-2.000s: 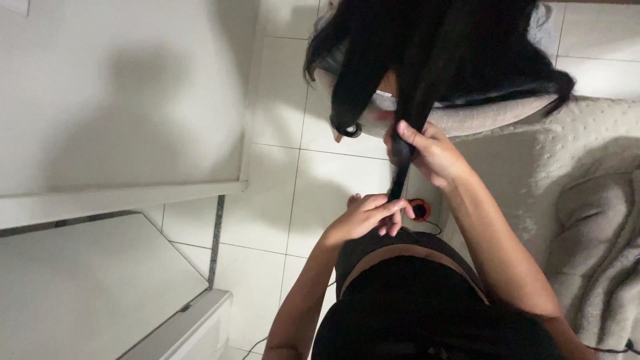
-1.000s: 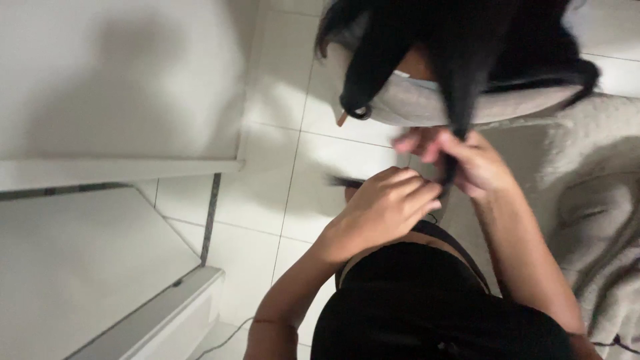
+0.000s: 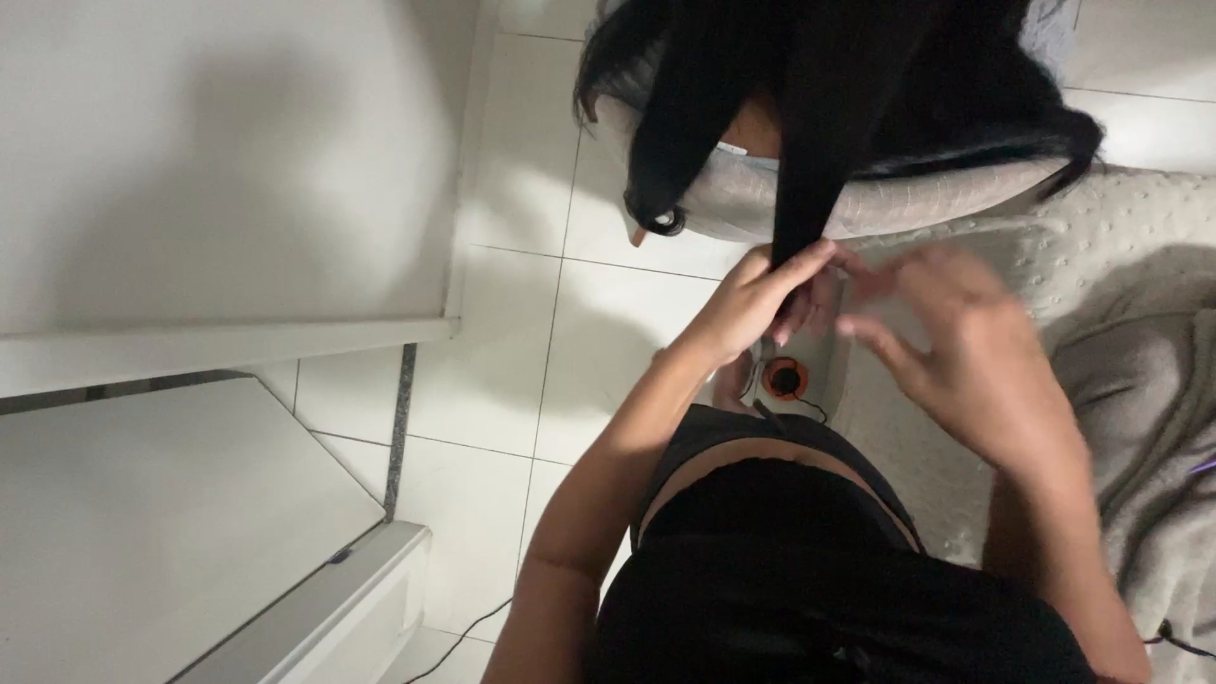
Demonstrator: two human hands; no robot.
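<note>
Long black hair point(image 3: 836, 104) of a person seated with their back to me hangs over the padded back of a chair point(image 3: 912, 204). My left hand point(image 3: 774, 299) is closed around a gathered lock of this hair, just below the chair's top edge. Beside it on the right, my right hand point(image 3: 959, 332) is blurred, its thumb and fingers apart, with nothing visible between them. Another lock hangs separately at the left, with its end curled near the chair's left side. The lower end of the held lock is hidden behind my left hand.
Grey blankets point(image 3: 1130, 418) and a pale textured cover point(image 3: 1140, 209) lie at the right. An orange and black round object point(image 3: 784, 378) with a cord is below my hands. White furniture point(image 3: 228, 342) stands at the left, beside the tiled floor point(image 3: 503, 380). A black cable point(image 3: 463, 636) runs across the tiles.
Both hands were at the hair lock earlier. My left hand has moved up the lock and grips it near the chair back, while my right hand has come off it to the right.
</note>
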